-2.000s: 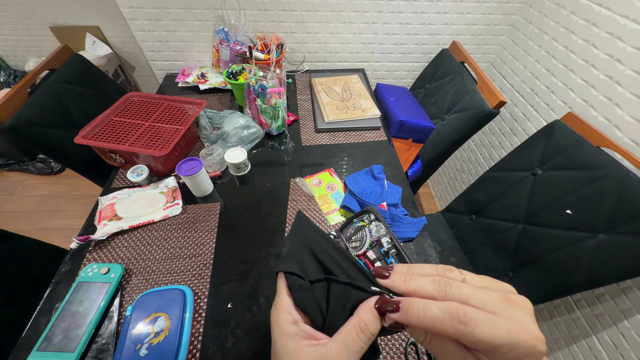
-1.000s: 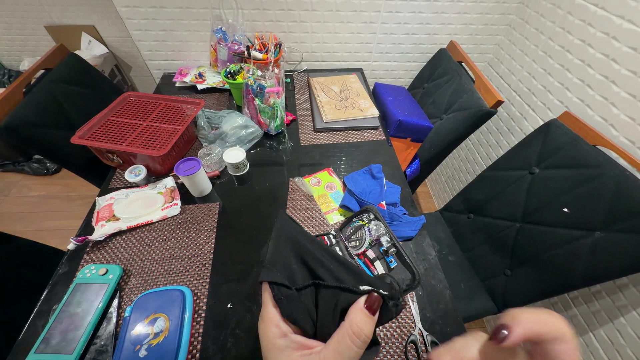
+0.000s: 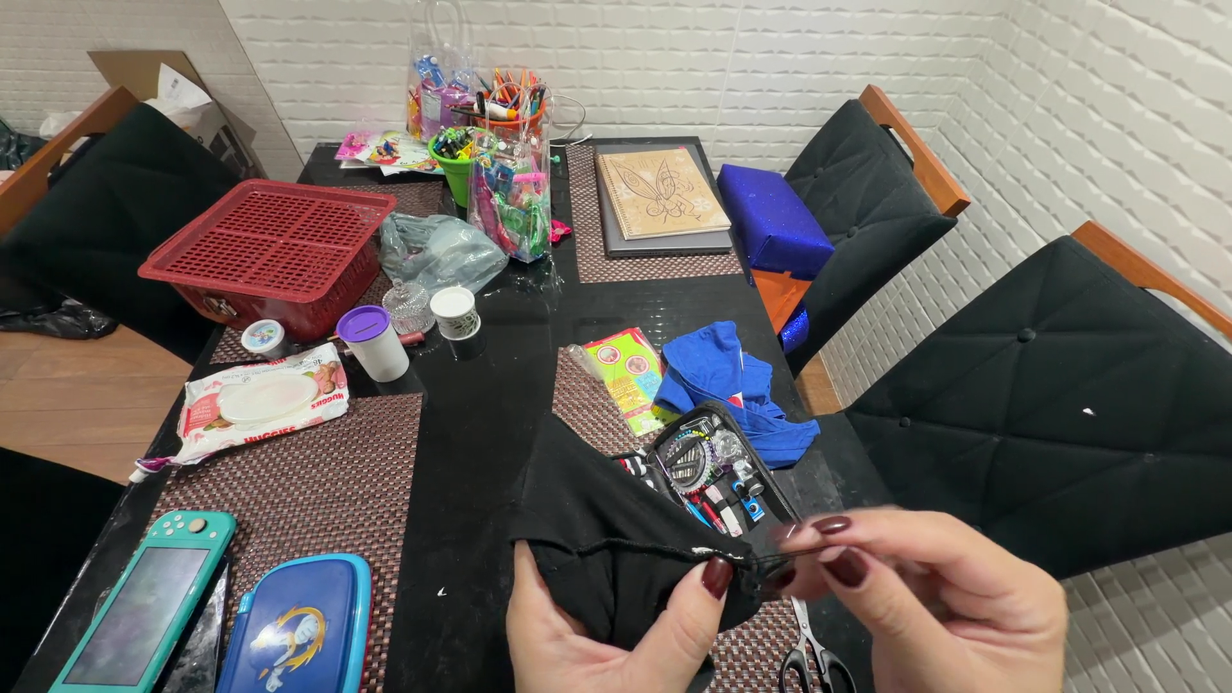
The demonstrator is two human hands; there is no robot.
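My left hand [image 3: 626, 626] grips a piece of black fabric [image 3: 616, 529], thumb on top by a seam where a little white shows. Just right of the fabric's edge, my right hand [image 3: 934, 597] pinches something thin and dark, perhaps thread or a needle; blur hides which. Behind the fabric lies an open sewing kit case [image 3: 717, 472] with a ring of colored pins, small spools and tools. Black-handled scissors [image 3: 808, 654] rest below and between the hands, partly hidden by the right one.
Blue cloth [image 3: 722, 385] and a yellow-green packet [image 3: 630, 375] lie behind the kit. To the left are a turquoise handheld console [image 3: 144, 606], a blue case [image 3: 298, 626], a wipes pack [image 3: 265, 399], a purple-lidded container [image 3: 373, 346] and a red plastic basket [image 3: 269, 250].
My right hand was at the fabric, moved away toward the lower right, and is now back near its edge. My left hand has kept hold of the fabric.
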